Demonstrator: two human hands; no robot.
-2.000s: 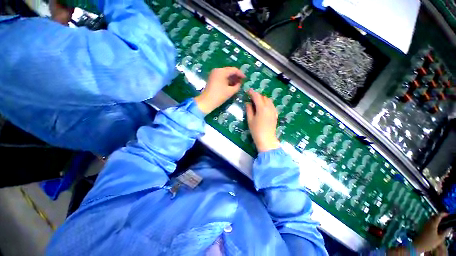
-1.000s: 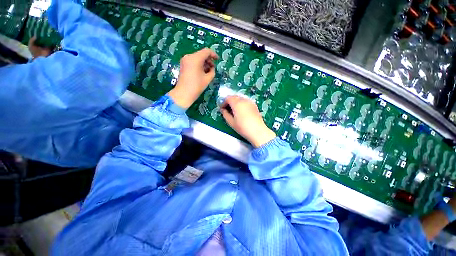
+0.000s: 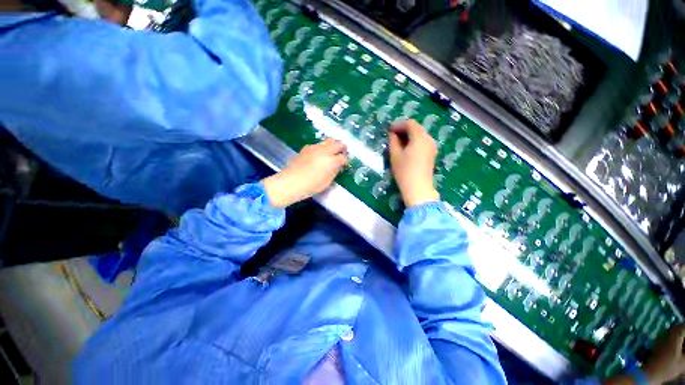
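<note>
A long green circuit board (image 3: pixel 469 169) with rows of white half-filled circle prints runs diagonally in front of me, with bright glare on it. My left hand (image 3: pixel 312 167) is over the board's near edge, its fingertips pinched together. My right hand (image 3: pixel 413 159) is over the middle of the board to the right, thumb and fingertips closed together. Anything between the fingertips of either hand is too small and blurred to make out.
A pale metal rail (image 3: pixel 360 218) borders the board's near side. Beyond the far rail are a black tray with a grey pile of leaded components (image 3: pixel 529 71), orange-black coils (image 3: pixel 652 109) on clear plastic and white paper (image 3: pixel 612 22). A blue-sleeved person (image 3: pixel 150 83) is left; another hand (image 3: pixel 667 359) is lower right.
My left hand has moved from the board's middle to its near edge. My right hand has moved right and farther over the board. The camera view has turned.
</note>
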